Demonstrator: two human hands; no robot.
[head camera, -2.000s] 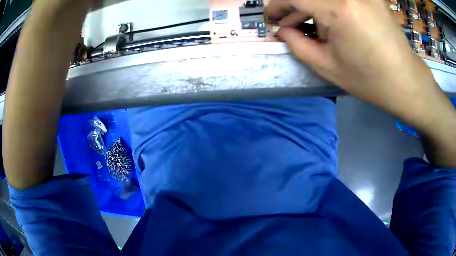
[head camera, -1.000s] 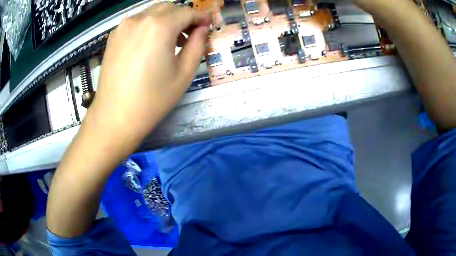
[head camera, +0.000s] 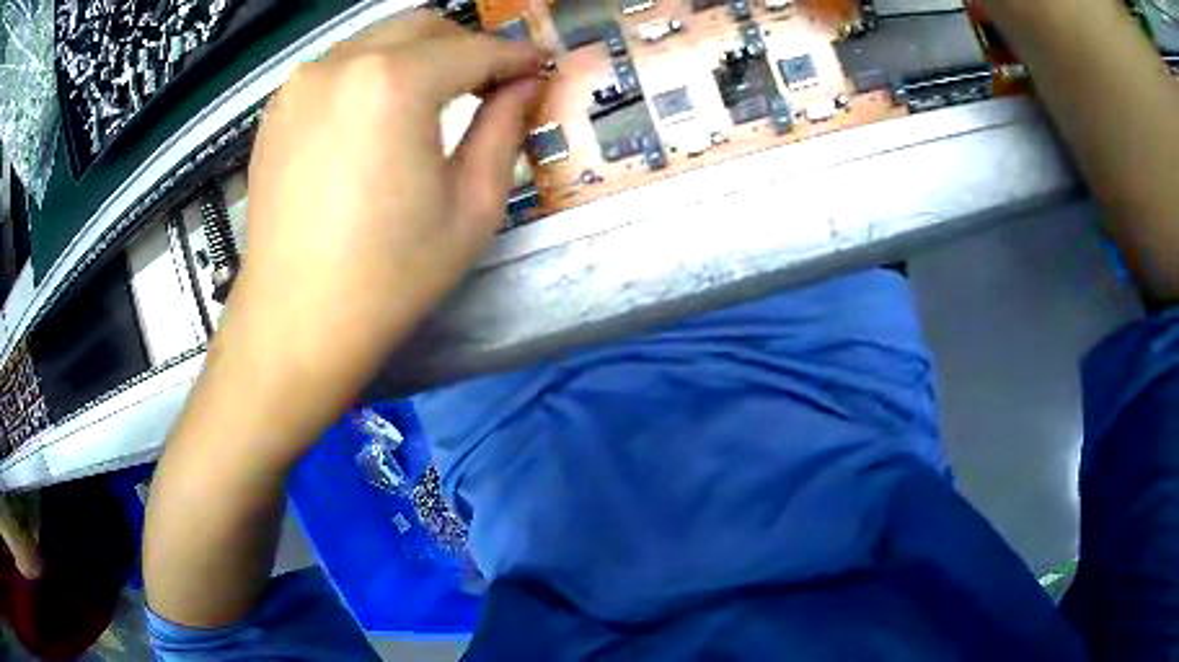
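An orange-brown circuit board panel (head camera: 698, 110) with black, grey and silver parts lies on the conveyor at the top centre. My left hand (head camera: 388, 155) is over its left end, thumb and forefinger tips together just above the board. A tiny light piece shows at the fingertips, mostly hidden by them. My right hand is cut off by the top edge; only the wrist and forearm show at the upper right.
A scuffed metal rail (head camera: 724, 213) runs in front of my body. A dark tray of loose white-silver pieces (head camera: 123, 58) and a clear plastic bag (head camera: 26, 97) are at the upper left. A blue bin (head camera: 349, 517) is below the rail. A person's hand (head camera: 20, 530) shows at the left edge.
The view has swung left, bringing in the tray and board panel. My left hand came from the top edge to the board's left end; my right hand left the board and went out of view.
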